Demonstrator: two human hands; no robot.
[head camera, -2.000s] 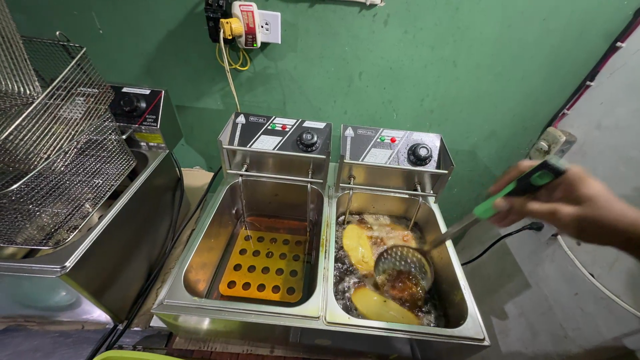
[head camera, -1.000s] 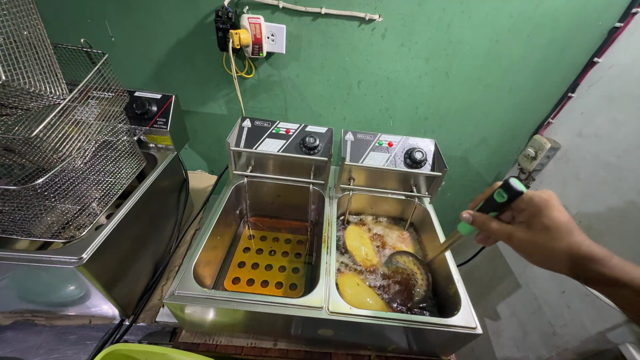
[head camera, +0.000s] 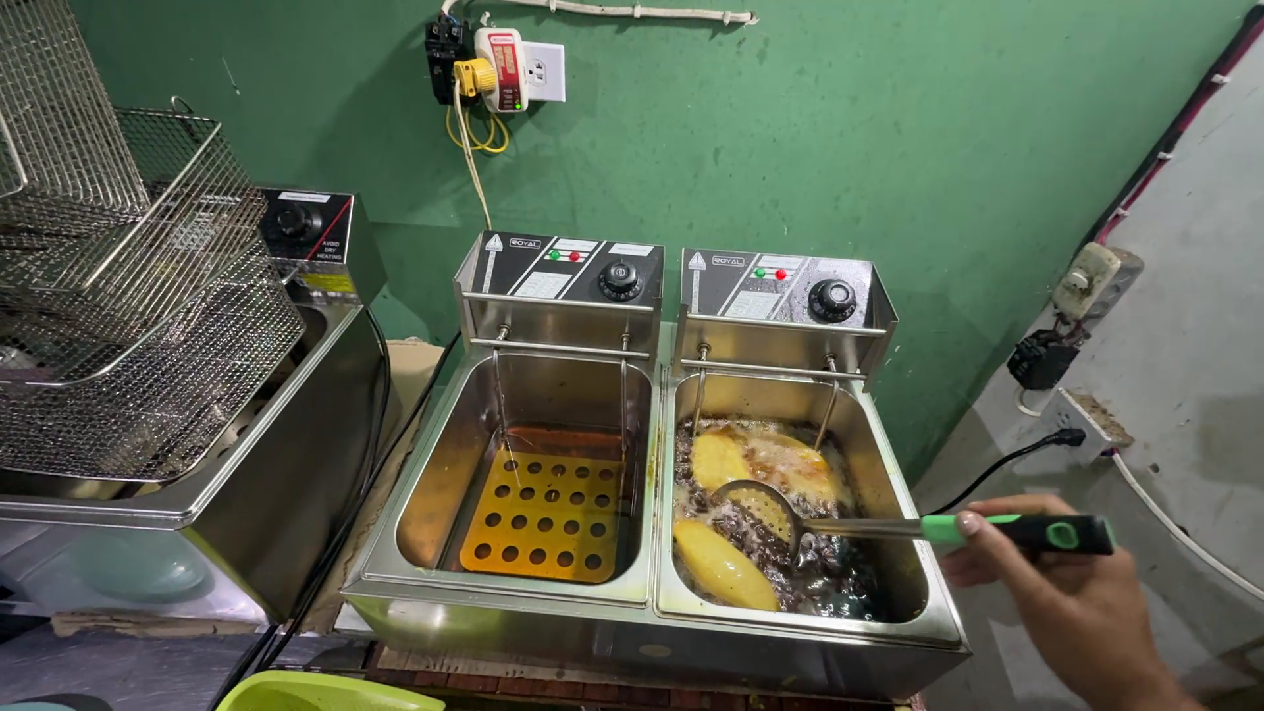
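Observation:
My right hand (head camera: 1052, 583) grips the green and black handle of a metal skimmer (head camera: 760, 509) from the right. The skimmer's perforated bowl rests in bubbling oil in the right tank of a stainless steel double deep fryer (head camera: 657, 592). Yellow oblong pieces of food (head camera: 726, 565) float around the bowl, one in front and others behind it. The left tank holds still oil over a perforated metal plate (head camera: 543, 518). My left hand is out of view.
Wire fryer baskets (head camera: 148, 286) are stacked on another fryer (head camera: 247, 464) at the left. A lime green plastic container (head camera: 326, 693) shows at the bottom edge. Black cables (head camera: 370, 464) run between the fryers. Plugs and an outlet (head camera: 545, 71) are on the green wall; more hang at the right.
The skimmer has swung from a steep slant to nearly level, its handle lower at the right. Its bowl now lies between the yellow pieces, farther left. My right hand has moved down.

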